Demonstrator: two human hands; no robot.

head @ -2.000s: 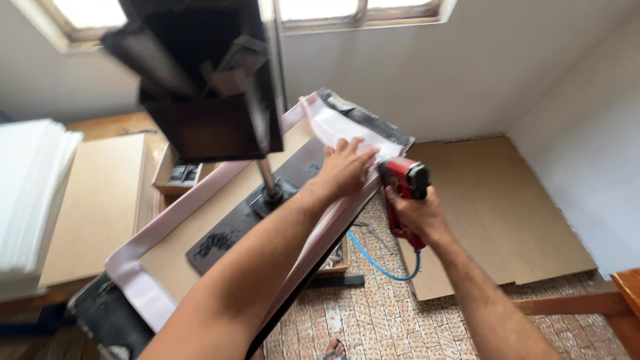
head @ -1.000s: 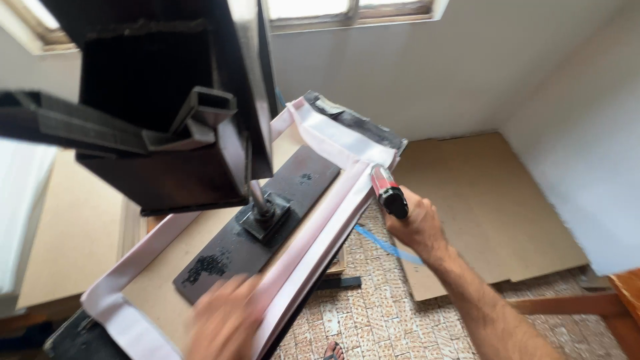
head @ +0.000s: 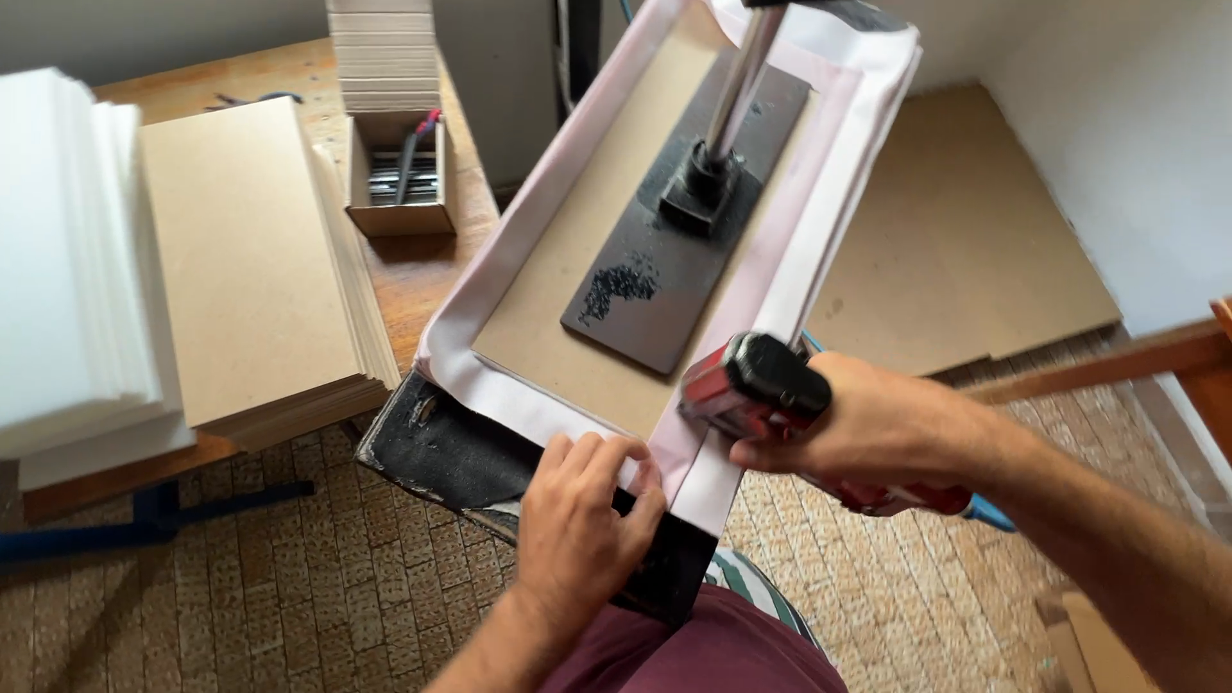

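My right hand (head: 866, 423) grips a red and black pneumatic stapler (head: 756, 390), its nose over the pale pink fabric (head: 784, 289) on the panel's right edge. With bent fingers my left hand (head: 590, 515) pinches the fabric at the near corner. That fabric is folded over the rim of a fiberboard panel (head: 549, 298), which lies on a black padded support (head: 443, 443). Pressing on the panel's middle is a dark plate (head: 664, 260) on a metal rod (head: 746, 87). A blue air hose (head: 991, 513) leaves the stapler's handle.
On the wooden table (head: 414, 279) at left are a stack of fiberboard panels (head: 250, 260), white foam sheets (head: 67, 260) and an open cardboard box (head: 399, 219) of staple strips with a tool. More boards (head: 962, 231) lie on the floor at right, near a wooden bar (head: 1088, 371).
The view has shifted to the panel's near end. My left hand has come to the near corner and closed on the fabric; the stapler has moved from the far corner towards the near one.
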